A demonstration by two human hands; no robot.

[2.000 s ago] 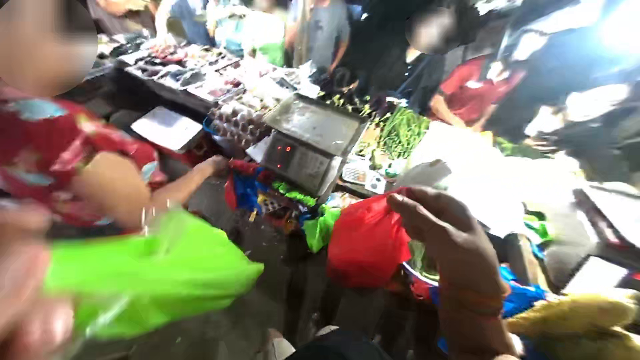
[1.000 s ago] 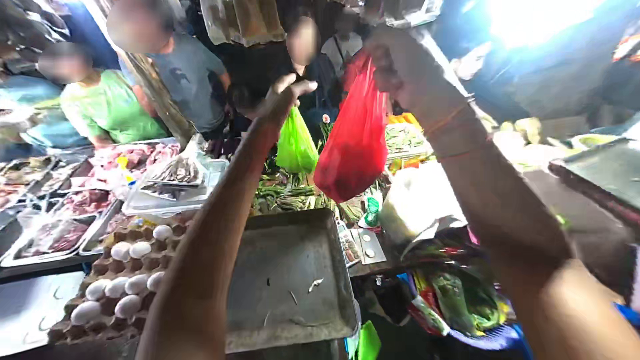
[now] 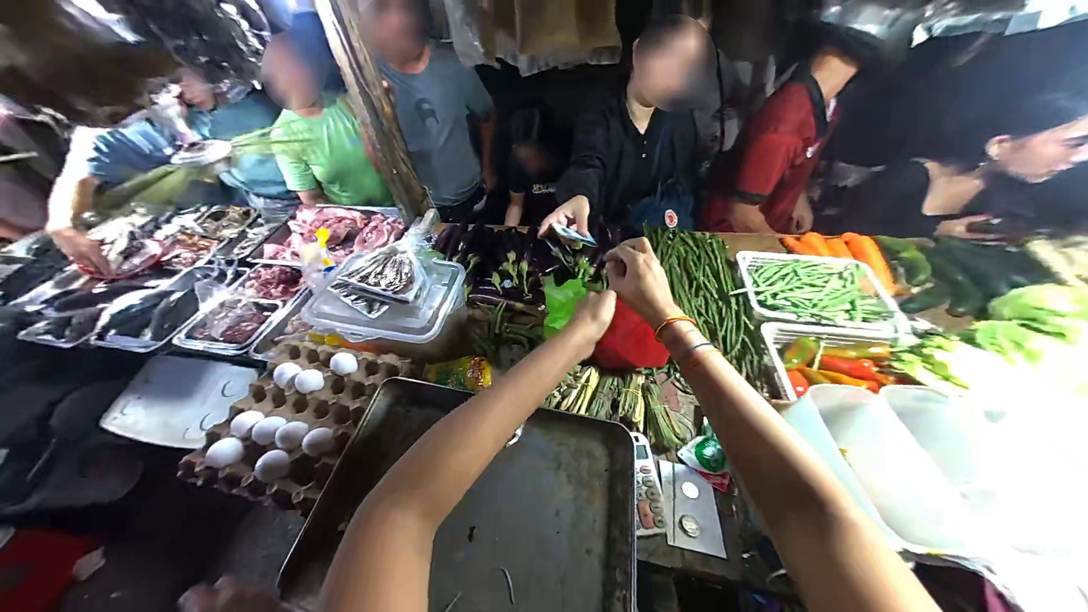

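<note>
My left hand [image 3: 595, 313] is closed on a green plastic bag [image 3: 563, 302], which hangs partly hidden behind it. My right hand [image 3: 636, 276] is up beside it, fingers bent together at the top of a red plastic bag [image 3: 627, 340] that hangs full over the vegetables. Just beyond my hands, a person in black reaches over the stall, holding what look like folded banknotes [image 3: 573, 235]. Below my forearms lies a large metal tray [image 3: 544, 501] with a few scraps on it.
Egg cartons [image 3: 285, 425] stand left of the metal tray, with fish and meat trays behind. A calculator [image 3: 648, 489] lies right of it. Long beans [image 3: 705, 289], a basket of green beans [image 3: 816, 289] and peppers [image 3: 837, 361] are at right. A wooden post [image 3: 374, 110] rises at back left.
Both my hands have come down and closer together, with the bags now low over the vegetables. The person in black now holds out the notes. The view has turned from a second ago.
</note>
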